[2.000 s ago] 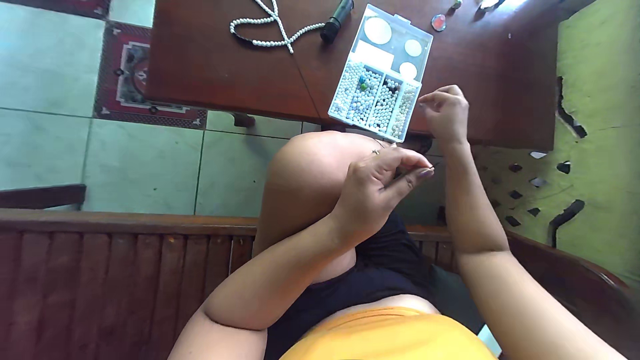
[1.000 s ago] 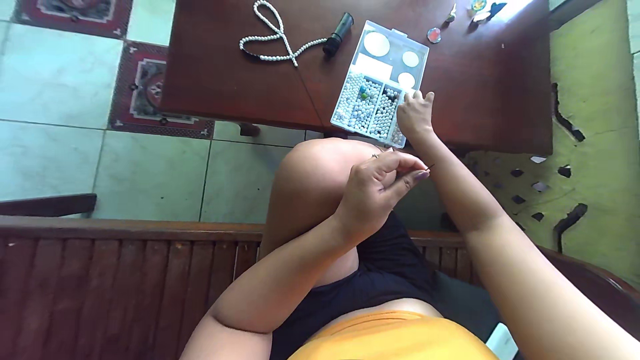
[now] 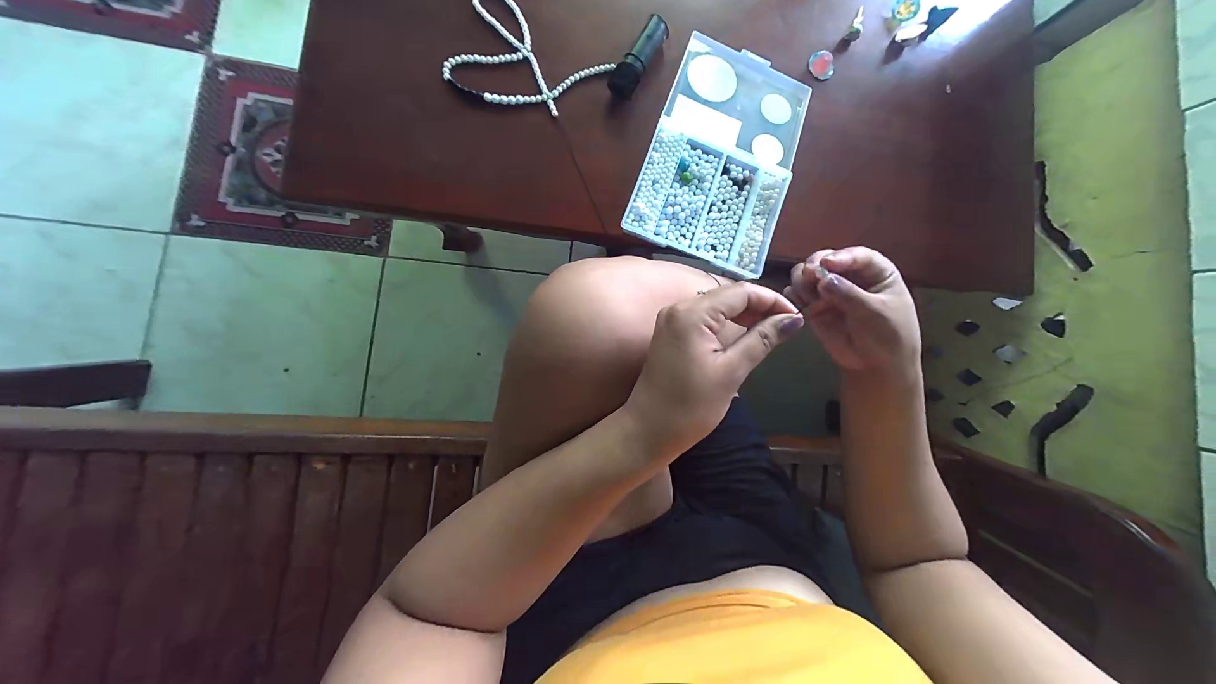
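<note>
Thumb and forefinger of my left hand (image 3: 708,356) are pinched on something thin, perhaps a thread, too fine to make out. Just right of those fingertips is my right hand (image 3: 860,309), its thumb and forefinger pressed together on a tiny pale thing, likely a bead. Both hands are above my lap, near the table's edge. Beyond them lies an open clear plastic bead box (image 3: 708,180), its compartments holding small white, bluish and dark beads. A strand of white beads (image 3: 513,98) lies on the table, one end at a dark cylindrical bottle (image 3: 639,57).
The dark wooden table (image 3: 408,152) carries a small red round item (image 3: 821,65) and several small trinkets at the back right. A slatted wooden bench (image 3: 237,532) runs behind my legs. My raised knee (image 3: 608,304) is close to the table's front edge.
My right hand was over the bead box's right side one second ago; it has come back toward my left hand. My left hand has stayed pinched in much the same place.
</note>
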